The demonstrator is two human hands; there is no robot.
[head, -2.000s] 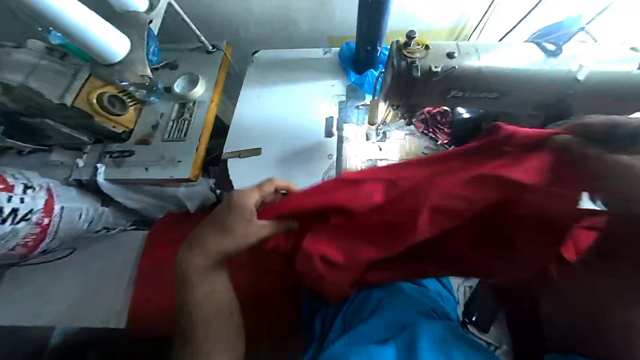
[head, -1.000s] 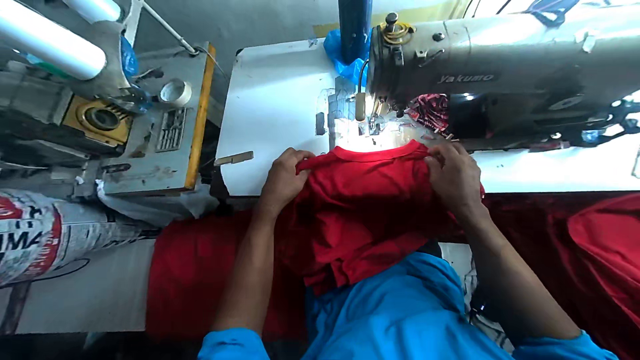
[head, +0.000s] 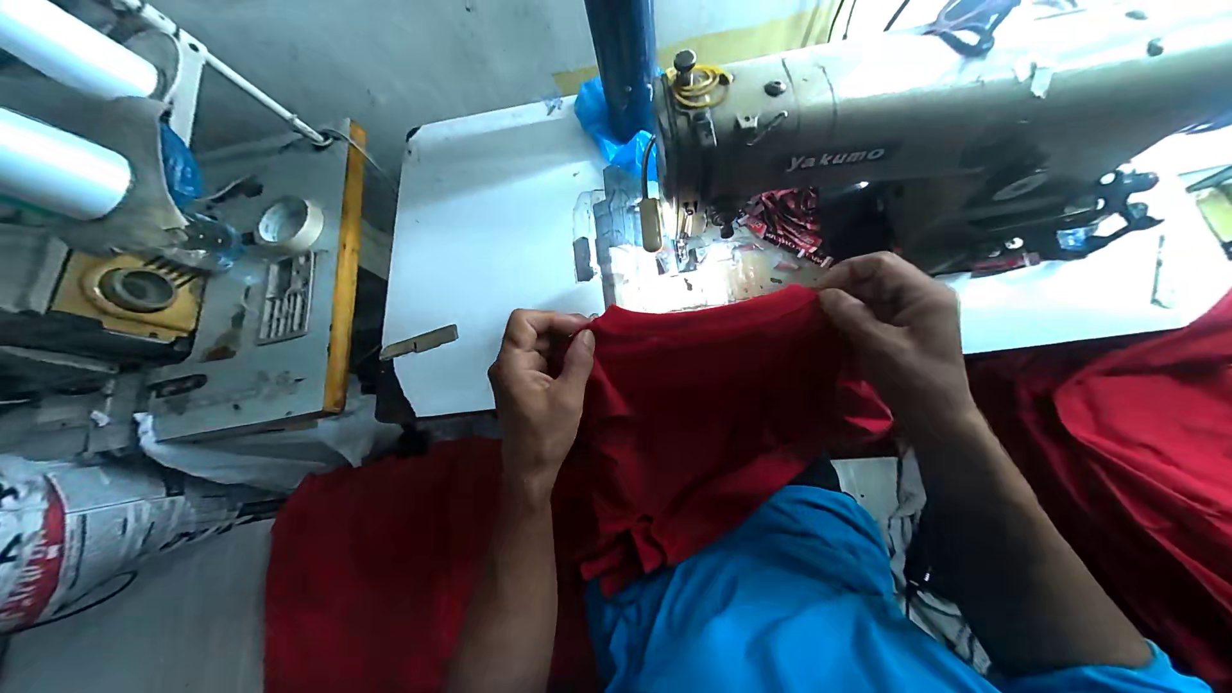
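Observation:
A red fabric garment hangs between my hands, its curved neckline edge stretched along the top. My left hand pinches the left end of that edge between thumb and fingers. The right end is pinched in my right hand. Just beyond the edge are the lit needle area and presser foot of a Yakumo sewing machine; the cloth's edge lies in front of the foot. The lower part of the garment drapes over my blue-clothed lap.
More red fabric lies at left and right. A wooden-edged side table carries a tape roll. A blue post stands behind the white sewing table. A printed sack is at lower left. Dark red patterned scraps lie under the machine arm.
Two seconds ago the red fabric was stretched sideways, with my right hand raised at the far right. My right hand has come inward, and the neckline edge now faces the machine.

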